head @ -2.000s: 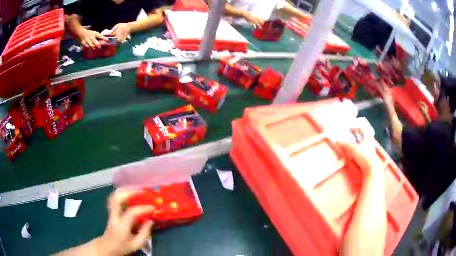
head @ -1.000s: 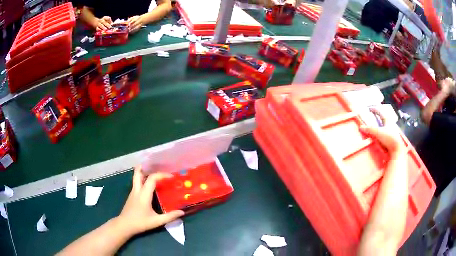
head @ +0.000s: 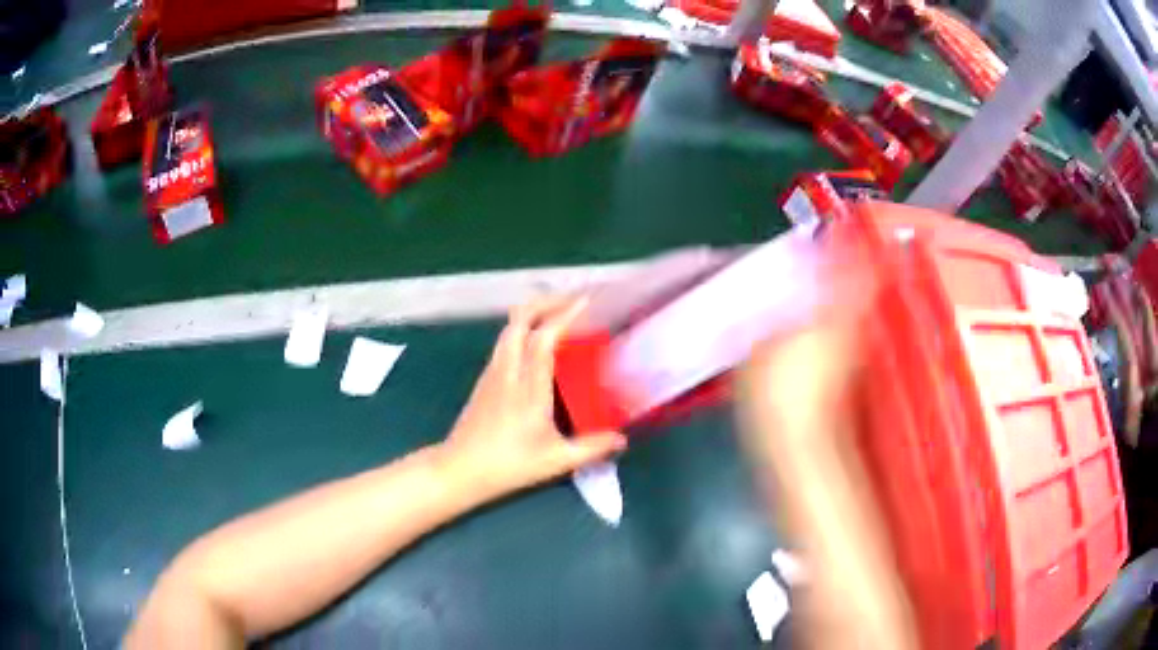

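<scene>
An open red carton (head: pixel 588 382) lies on the dark green work surface, its pale flap (head: pixel 645 287) raised towards the rail. My left hand (head: pixel 518 396) grips the carton's left end, thumb at the front and fingers at the back. My right hand (head: pixel 803 381) is blurred by motion at the carton's right side. It holds a flat white item (head: pixel 718 318), also blurred, over the open carton. The item covers most of the carton's interior. The stack of red compartment trays (head: pixel 1035 419) stands tilted just right of my right hand.
A pale rail (head: pixel 191 318) runs between the work surface and the green belt (head: pixel 273 241). Several red cartons, one with a white end label (head: pixel 184 191), are on the belt. White scraps (head: pixel 371 364) litter the work surface. A slanting metal post (head: pixel 1016 108) stands behind the trays.
My right hand has moved left from the tray stack to the open carton with a white item. My left hand still holds the carton. The view has shifted, and belt cartons appear further right.
</scene>
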